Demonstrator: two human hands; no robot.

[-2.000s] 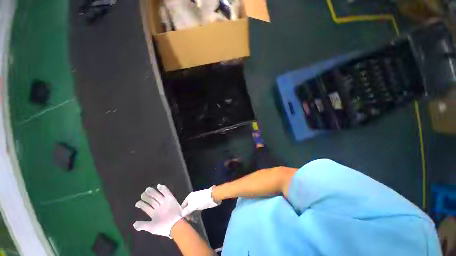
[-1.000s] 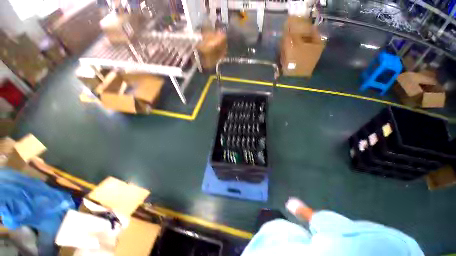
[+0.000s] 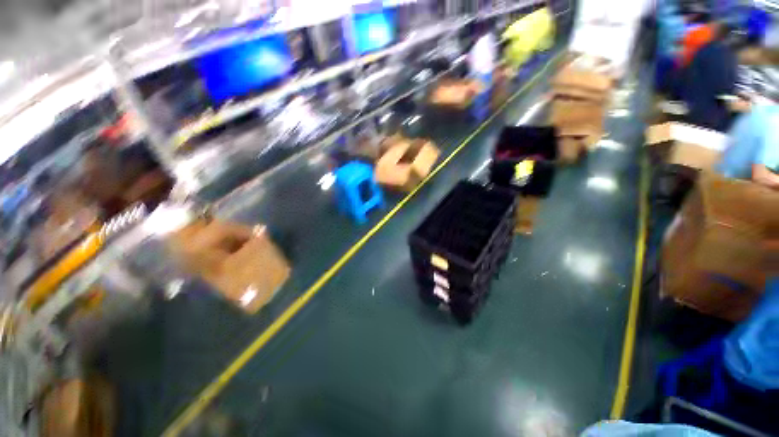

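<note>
A stack of black crates (image 3: 465, 247) stands on the green floor ahead, with pale and yellow labels on its near side. The top crate is open and looks dark inside. Another black crate (image 3: 524, 162) with a yellow label stands just behind it. Neither of my hands is in the picture. Only a bit of light blue clothing shows at the bottom edge on the right. The picture is blurred.
Yellow lines (image 3: 335, 261) run along both sides of the aisle. A blue stool (image 3: 357, 189) and open cartons (image 3: 407, 163) stand at the left. Brown cartons (image 3: 723, 243) and people in blue are at the right. Stacked cartons (image 3: 578, 111) stand farther back. Screens hang upper left.
The view has swung right, from the conveyor to the trolley and now along the aisle. The trolley has left the picture, and my gloved hands have gone out of view. The crate stack is now central.
</note>
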